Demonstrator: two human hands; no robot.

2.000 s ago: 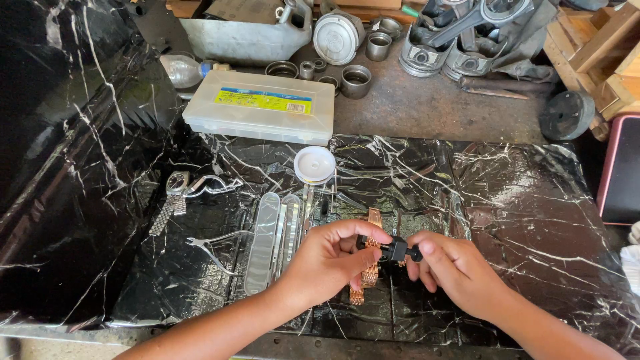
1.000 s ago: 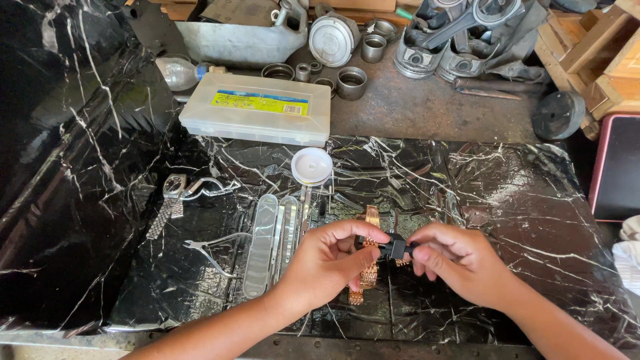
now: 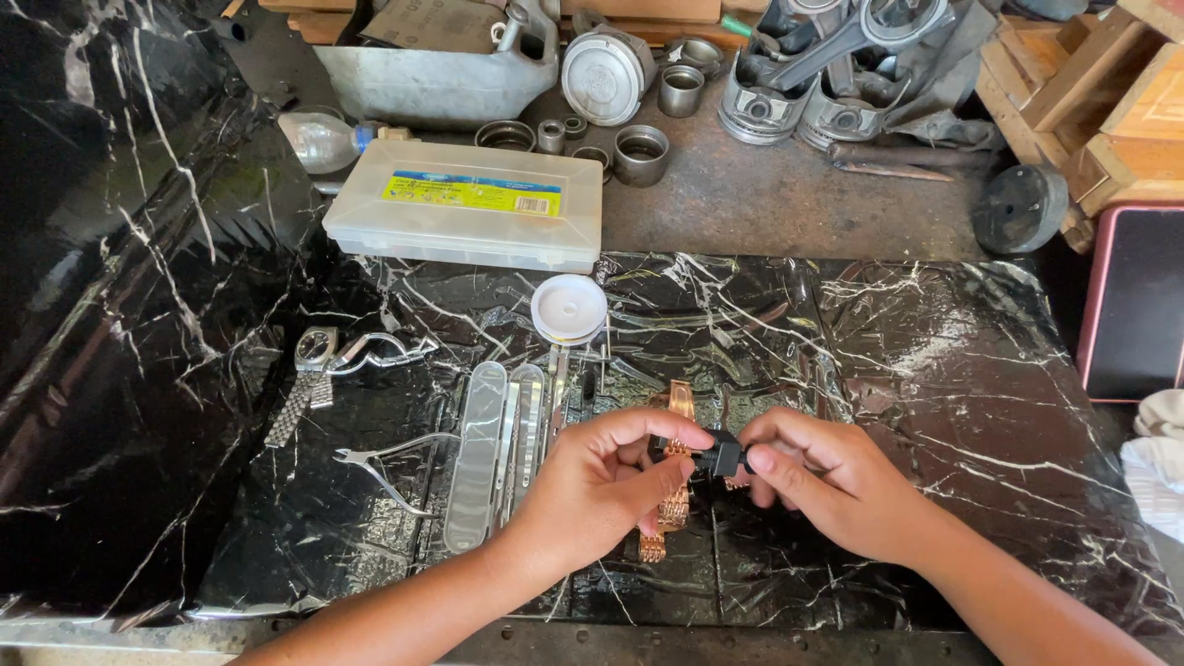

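My left hand (image 3: 615, 481) grips a rose-gold metal watch bracelet (image 3: 678, 504) against a small black watch link remover (image 3: 724, 453). Between the thumb and fingers of my right hand (image 3: 814, 472) is the tool's black knob, at its right end. Part of the bracelet hangs below my left fingers, and the link inside the tool is hidden. To the left lie a clear plastic case (image 3: 476, 462), metal tweezers (image 3: 558, 384), small nippers (image 3: 388, 462) and a silver wristwatch (image 3: 314, 356) with its metal band. A round white container (image 3: 569, 310) sits above the case.
A translucent organizer box (image 3: 462, 203) stands behind the tools. Farther back are a cut metal-coloured container (image 3: 435, 83), metal rings (image 3: 641, 153), engine pistons (image 3: 768, 102) and a plastic bottle (image 3: 319, 141). A black round part (image 3: 1020, 208), wooden crates (image 3: 1091, 92) and a pink-edged device (image 3: 1133, 305) are at the right.
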